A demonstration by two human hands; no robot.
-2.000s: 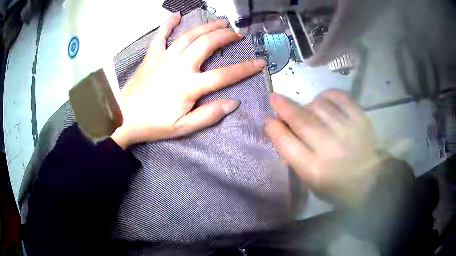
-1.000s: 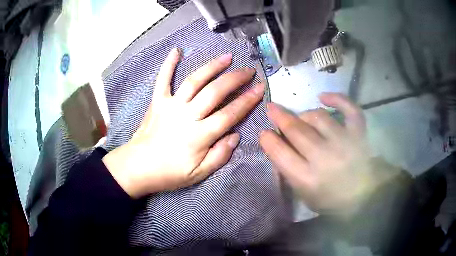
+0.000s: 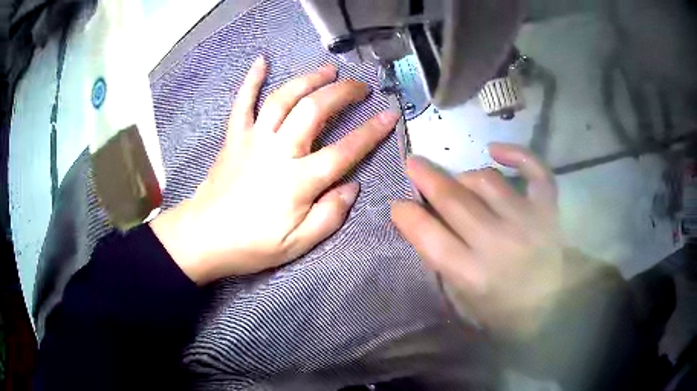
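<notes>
A grey-mauve, finely striped fabric piece [image 3: 306,305] lies flat under my hands, its right edge at the presser foot [image 3: 391,80]. My left hand [image 3: 275,179] lies flat on the cloth with fingers spread, the index fingertip near the foot. My right hand [image 3: 489,237] is blurred. Its thumb and index finger hold the fabric's right edge just below the foot; the other fingers are partly curled. The sewing machine head [image 3: 474,46] stands above the foot and hides part of it. The needle cannot be made out.
A bluish needle plate [image 3: 414,80] and a pale ribbed knob [image 3: 500,97] are right of the foot. A white arm with a blue ring mark [image 3: 98,93] and a brown block end [image 3: 126,179] lies at left. The white table [image 3: 596,191] has dark lines.
The cloth has moved up and away under the machine head, its far band now nearer the top edge. My left hand slid up toward the foot since one second ago. My right hand has barely moved.
</notes>
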